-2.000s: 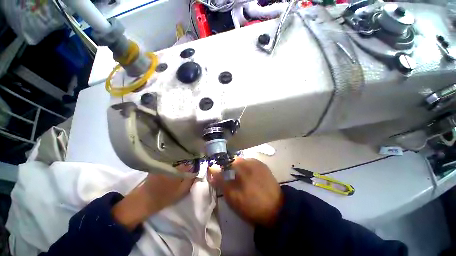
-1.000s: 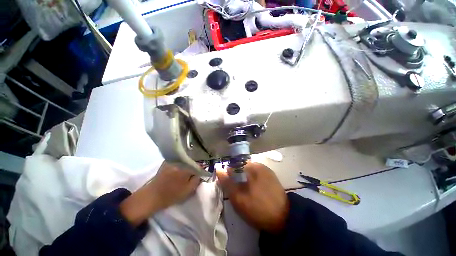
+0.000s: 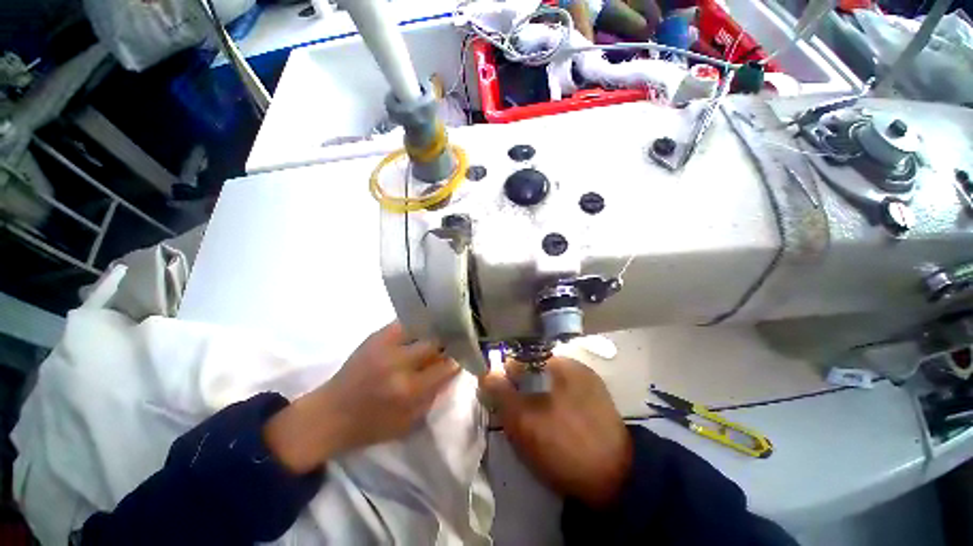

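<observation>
A cream-white garment [image 3: 213,373] lies bunched at the left and hangs towards the lap. My left hand [image 3: 373,395] rests on the cloth just left of the presser area, fingers bent and holding it. My right hand [image 3: 565,427] is at the needle area, its fingertips at the garment's edge beneath the tension dial [image 3: 560,318]. The machine head [image 3: 640,235] hides the needle and most of the presser foot. No label can be made out at my fingertips.
Yellow-handled thread snips [image 3: 713,421] lie on the bed right of my right hand. A small white piece [image 3: 600,347] lies behind the foot. A small white tag [image 3: 850,376] is further right. A red basket [image 3: 576,103] with thread stands behind the machine. A yellow ring [image 3: 418,179] circles the post.
The view has shifted, so the machine sits further right and lower. My left hand has drawn slightly back from the foot and shows more fully. My right hand stays by the needle area.
</observation>
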